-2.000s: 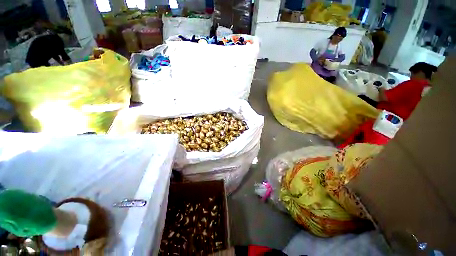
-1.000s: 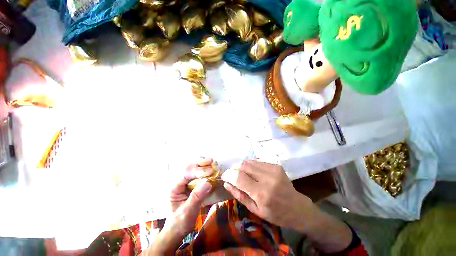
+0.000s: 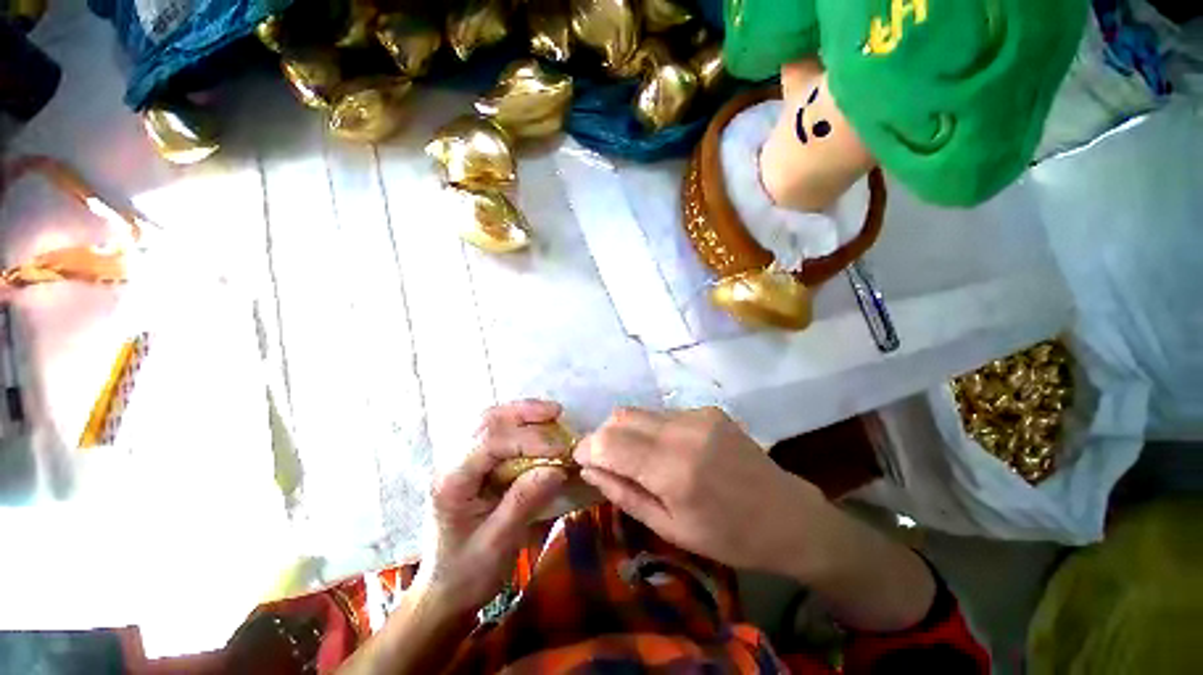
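A small shiny gold fabric piece (image 3: 538, 466) is mostly covered by my fingers, near the front edge of the white table (image 3: 567, 317). My left hand (image 3: 499, 488) is closed around it from the left. My right hand (image 3: 676, 481) comes from the right, with thumb and fingertips pinched together at the gold piece's right end. Whether a needle or thread is between those fingertips is too small to tell.
Loose gold pieces (image 3: 491, 222) and a blue woven sack (image 3: 191, 50) lie at the far edge. A green-hatted plush toy (image 3: 950, 92) stands at right beside silvery snips (image 3: 872, 306). A white bag (image 3: 1108, 455) of gold pieces is at right. An orange ribbon (image 3: 73, 268) lies left.
The view has swung from the room to the table, then shifted slightly. The hands still hold the gold piece; my right fingertips are now closer against it. The glare on the table has lessened.
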